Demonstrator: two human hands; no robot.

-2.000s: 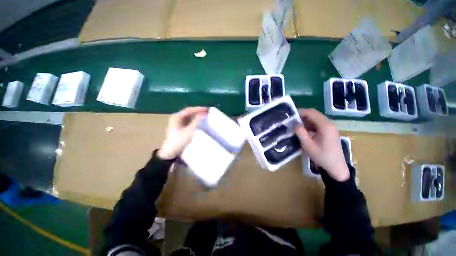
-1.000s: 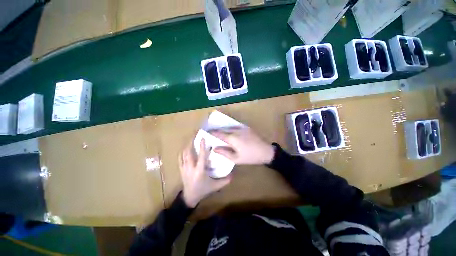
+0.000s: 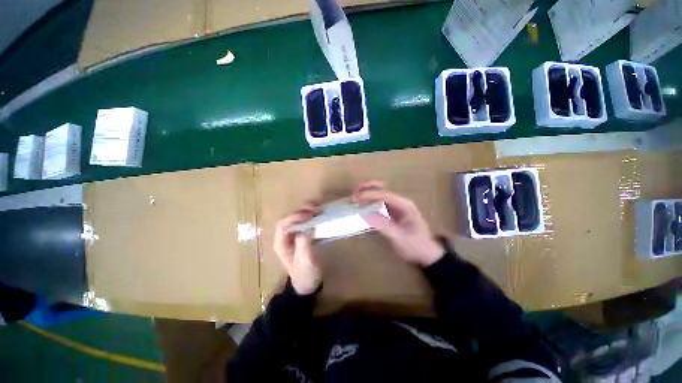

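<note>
A white retail box (image 3: 348, 224) is held between my two hands above the cardboard-covered bench, with a narrow pale face towards me. It is slightly blurred, and no black items show in it. My left hand (image 3: 300, 250) grips its left end. My right hand (image 3: 400, 224) grips its right end, with fingers over the far edge. An inner tray with two dark oblong units and a small dark piece between them (image 3: 503, 203) lies on the bench to the right of my right hand.
The green conveyor belt (image 3: 258, 112) crosses behind the bench. Closed white boxes (image 3: 120, 138) stand on its left. Filled trays (image 3: 335, 112) sit at its middle and right, with printed cartons (image 3: 487, 28) upright behind them. Another filled tray (image 3: 662, 228) lies at the bench's right edge.
The separate white piece and filled tray from the earliest frame are no longer seen apart in my hands. The held box has since tilted to a narrow face, and my right hand has moved to its right end.
</note>
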